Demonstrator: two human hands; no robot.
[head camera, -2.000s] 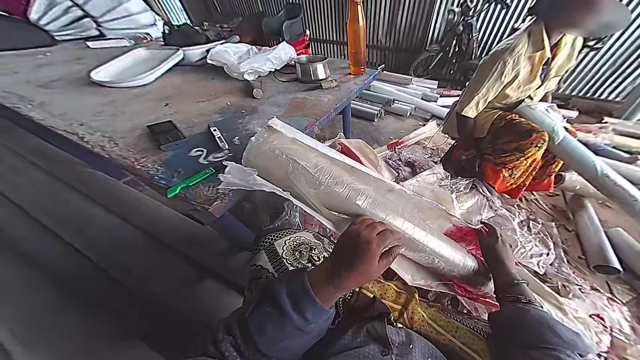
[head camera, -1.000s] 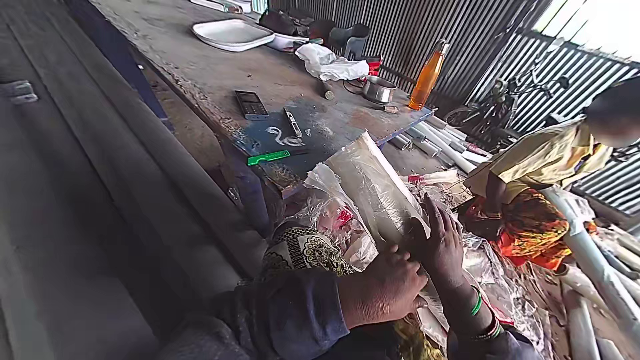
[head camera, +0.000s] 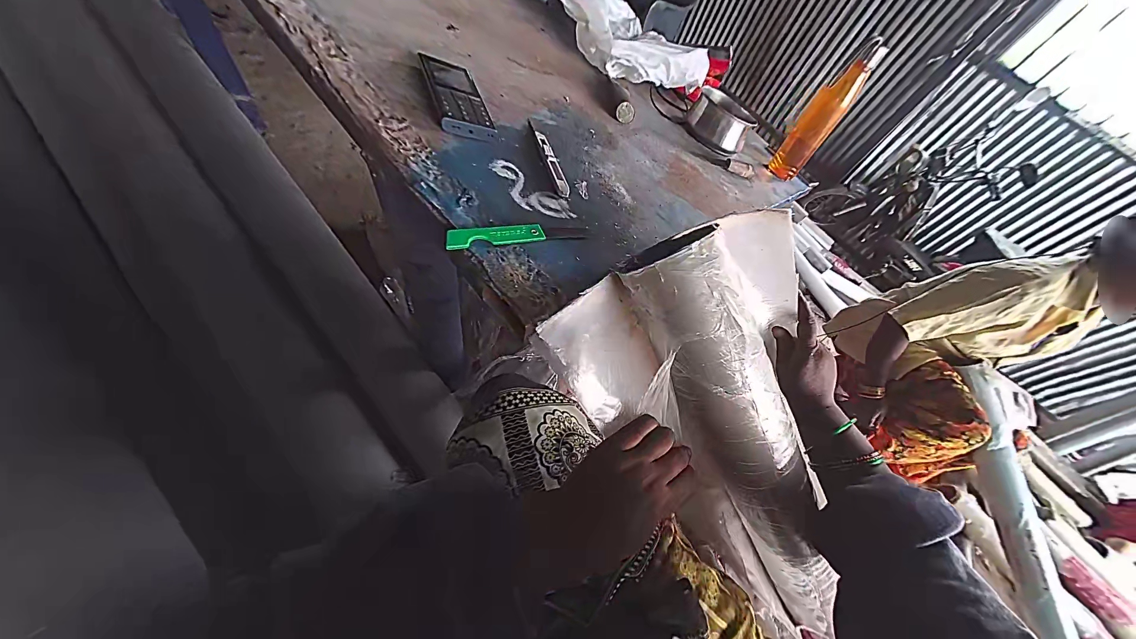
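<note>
A large roll (head camera: 723, 355) wrapped in clear plastic film lies over my lap, its far end at the table corner. A stiff cream sheet (head camera: 590, 351) stands out from the roll on both sides. My left hand (head camera: 643, 470) has its fingers curled on the plastic film at the roll's near left side. My right hand (head camera: 806, 359) rests against the sheet's right edge, thumb and fingers apart. On the table, left of the roll's far end, are a green-handled knife (head camera: 497, 236), a slim white and dark tool (head camera: 550, 160) and a black keypad phone (head camera: 455, 93).
The worn table (head camera: 666, 191) holds a metal pot (head camera: 721, 120), an orange bottle (head camera: 821, 115) and a white plastic bag (head camera: 652, 58). A co-worker in a yellow shirt (head camera: 994, 306) sits at the right among long rolls (head camera: 1012, 497). A bicycle (head camera: 923, 177) leans by the corrugated wall.
The cream sheet now spreads open on both sides of the roll. My hands, close together a second ago, have moved apart to its two sides. The view has tilted and come closer to the table.
</note>
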